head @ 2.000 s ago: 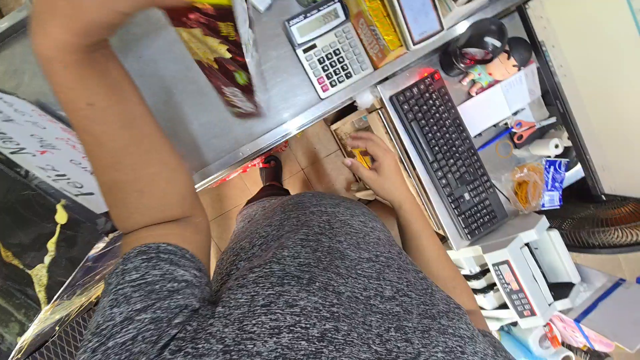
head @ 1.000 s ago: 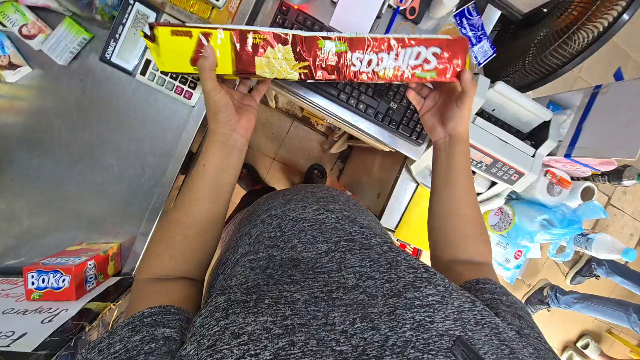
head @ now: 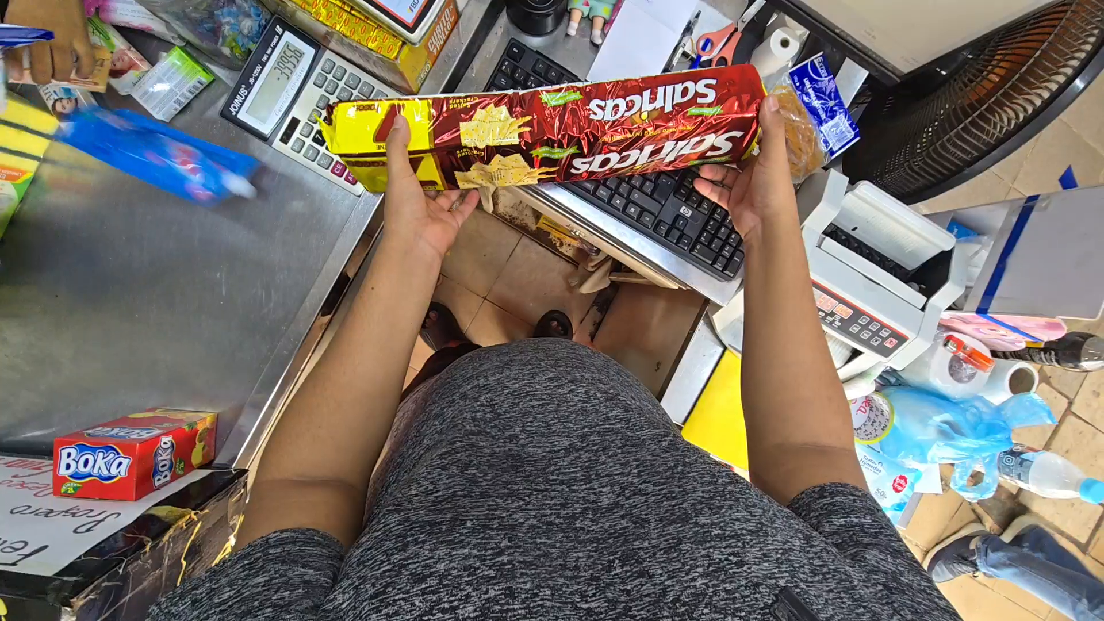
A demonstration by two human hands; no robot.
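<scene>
A long red and yellow packet of salted crackers [head: 552, 129] is held level across my view, above the near part of a black computer keyboard [head: 647, 211]. My left hand [head: 423, 194] grips its yellow end, thumb on the front face. At the red end, my right hand [head: 750, 177] holds it with the thumb over the edge and the fingers below. Behind the yellow end lies a desk calculator [head: 297, 95] with lit digits. A red Boka box [head: 134, 454] stands on the metal counter [head: 172, 319] at lower left.
Another person's hand [head: 60, 43] is at top left, near a blurred blue packet [head: 155, 155]. To the right are a banknote counter [head: 862, 285], a black fan [head: 975, 95], scissors [head: 720, 43] and a blue plastic bag [head: 940, 431]. A person's legs [head: 1035, 561] show at lower right.
Two seconds ago only my left arm was raised by the cracker packet; my right hand was lower, near the keyboard. Since one second ago, another person's hand and a blue packet have appeared at top left.
</scene>
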